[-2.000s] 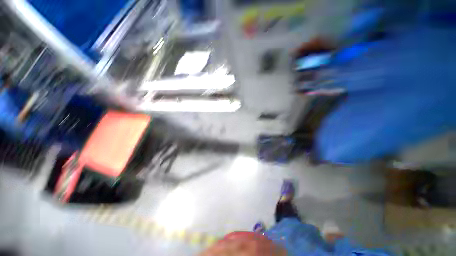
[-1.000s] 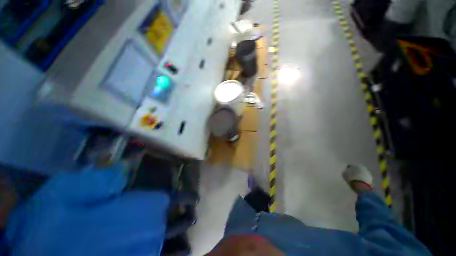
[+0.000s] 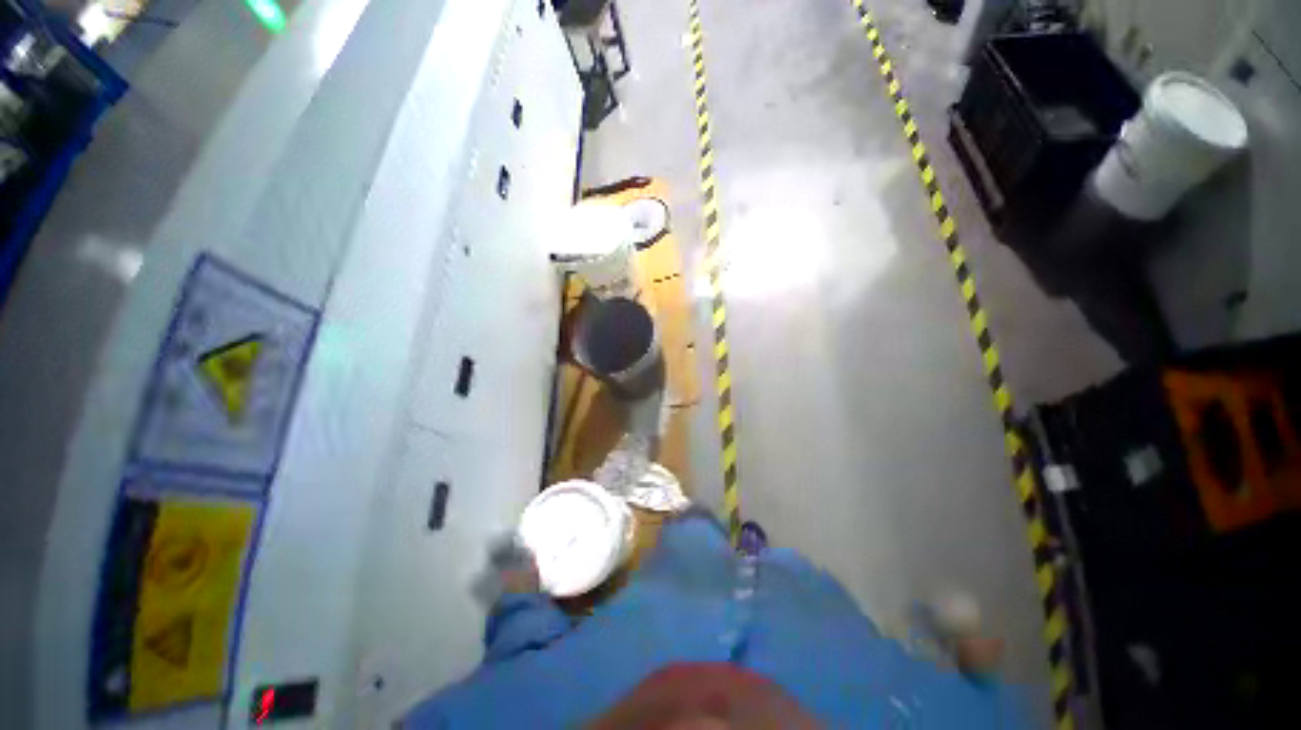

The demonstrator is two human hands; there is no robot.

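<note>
A white bucket [image 3: 577, 538] stands just ahead of my body at the left, close to the machine. My left hand [image 3: 511, 571] is at the bucket's left side, small and blurred in a light glove; I cannot tell whether it touches the bucket or how its fingers lie. My right hand [image 3: 953, 630] hangs low at the right over the floor, gloved and strongly blurred; its fingers cannot be made out. My blue smock [image 3: 742, 606] fills the bottom middle.
The white machine [image 3: 385, 357] runs along the left. A dark grey bucket [image 3: 618, 340] and a pale round lid [image 3: 646, 221] lie ahead on cardboard [image 3: 678, 371]. Yellow-black tape [image 3: 721, 342] lines the aisle. A black bin [image 3: 1063, 107] and white bucket [image 3: 1177, 136] stand far right.
The view has moved forward along the machine; the other person in blue has gone out of view. My left hand has come into view, and my right hand is now lower.
</note>
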